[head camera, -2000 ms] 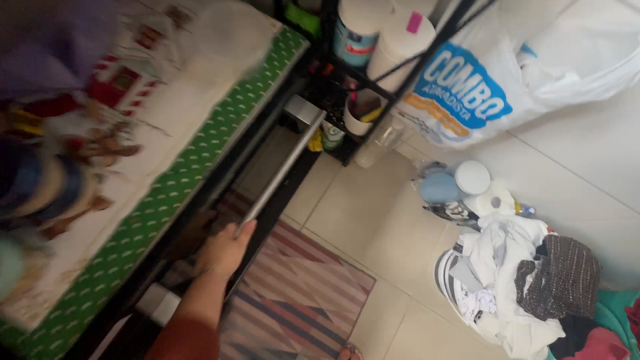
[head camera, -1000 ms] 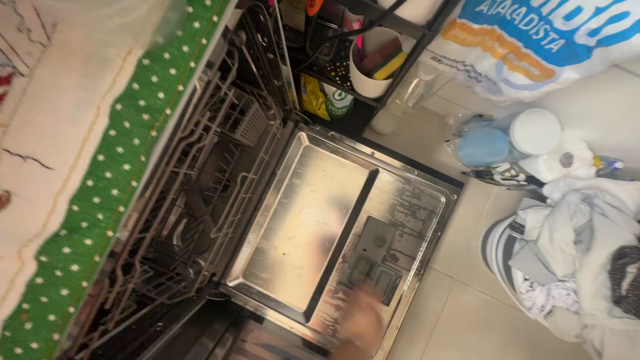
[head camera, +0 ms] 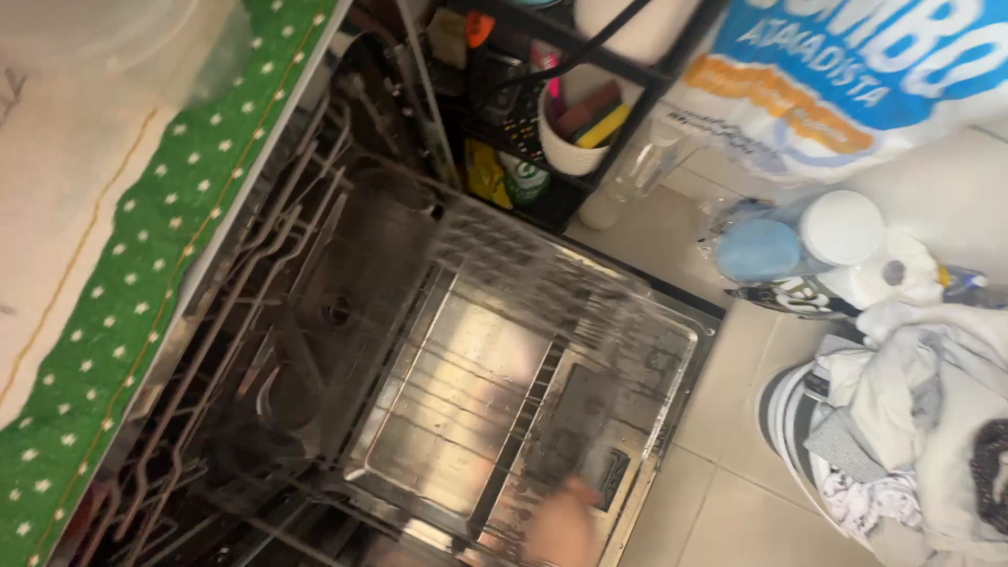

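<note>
My left hand, blurred, is at the bottom centre over the lowered dishwasher door. Its fingers appear closed on the front end of the lower wire rack, which is smeared by motion and extends out over the door. The door's inner steel panel looks wet and carries a dark detergent dispenser. Inside the dark tub, the upper wire rack shows at the left, with no dishes plainly visible on it. My right hand is not in view.
A green starred cloth covers the counter at left. Behind the door, a black shelf holds a white cup with sponges. A printed plastic bag, rolls in wrapping and piled clothes lie right on tiles.
My left hand was on the handle of the closed dishwasher; the door then came down. Since one second ago, the lower rack has slid out over the door.
</note>
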